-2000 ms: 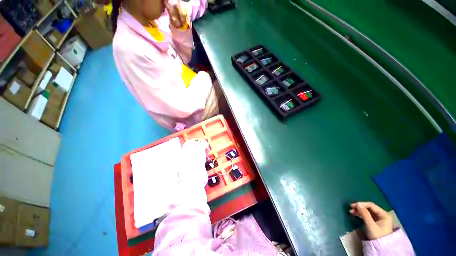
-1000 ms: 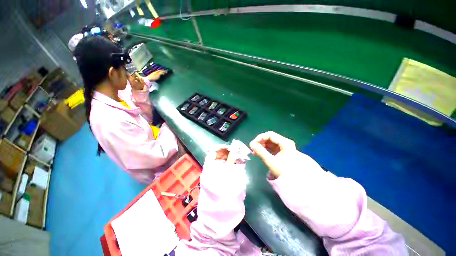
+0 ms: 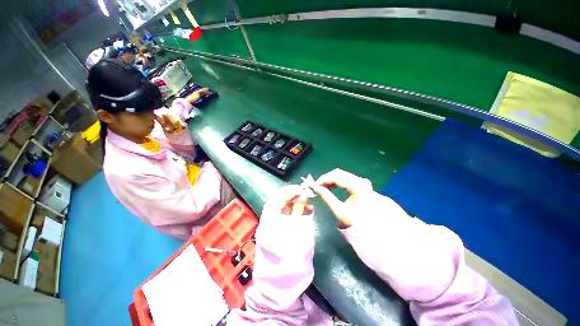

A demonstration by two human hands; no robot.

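A tiny white crumpled piece (image 3: pixel 308 183) is pinched between the fingertips of both my hands, above the green bench near the middle of the view. My left hand (image 3: pixel 294 200) is at its left, fingers curled, palm partly hidden by the pink sleeve. My right hand (image 3: pixel 340 191) is at its right, with thumb and forefinger closed at the piece. The piece is too small and bright to tell its exact shape.
A black compartment tray (image 3: pixel 306 153) with small units lies beyond my hands. A red compartment tray (image 3: pixel 236 218) with white paper (image 3: pixel 184 290) and a pen is beside my lap. A blue mat (image 3: pixel 483 191) lies right, below a yellow sheet (image 3: pixel 540 114). A person in pink (image 3: pixel 152 184) sits at the left.
Both hands have come up from the red tray and the right bench edge and met at the white piece. In the last second the fingertips have closed nearer together. The seated person's head has turned this way.
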